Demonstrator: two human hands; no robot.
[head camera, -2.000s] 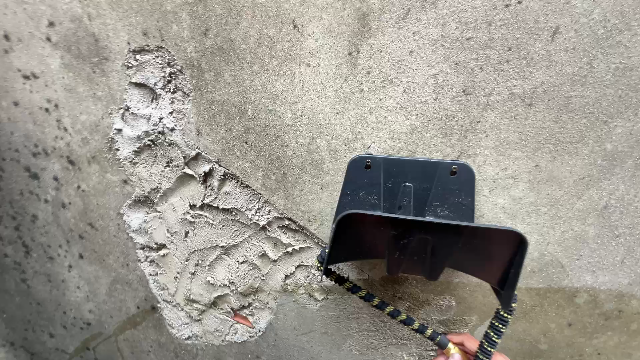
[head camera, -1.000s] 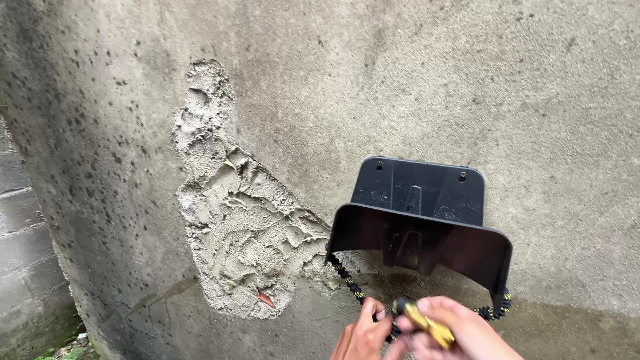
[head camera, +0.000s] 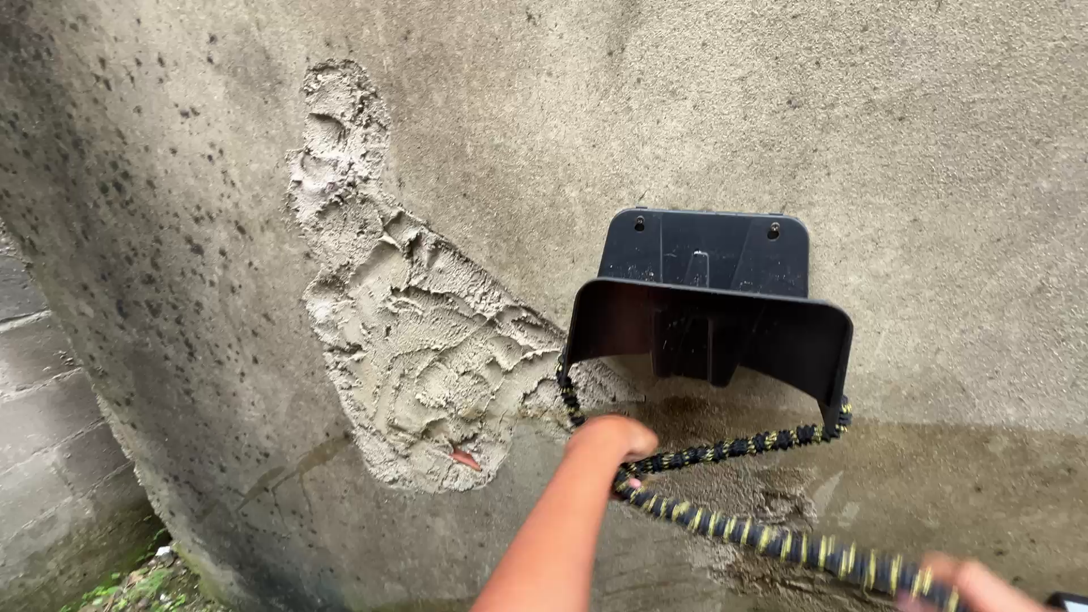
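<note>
A black plastic hose hanger (head camera: 705, 293) is fixed to the concrete wall, and a black and yellow fabric-covered expandable hose (head camera: 748, 444) hangs below it from both sides. My left hand (head camera: 614, 440) is closed around the hose just under the hanger's left side. From there a stretch of hose runs down and right to my right hand (head camera: 969, 582), blurred at the bottom right corner, which grips it. The fingers of my left hand are mostly hidden behind its back.
Rough grey mortar (head camera: 442, 357) patches the concrete wall (head camera: 935, 170) left of the hanger, with a small reddish piece (head camera: 466, 460) in it. A block wall (head camera: 59, 450) stands at the far left, with green plants (head camera: 140, 586) at its foot.
My hands were close together below the hanger, with a yellow fitting between them. Now they are apart, my right hand further right and low, with hose stretched between them.
</note>
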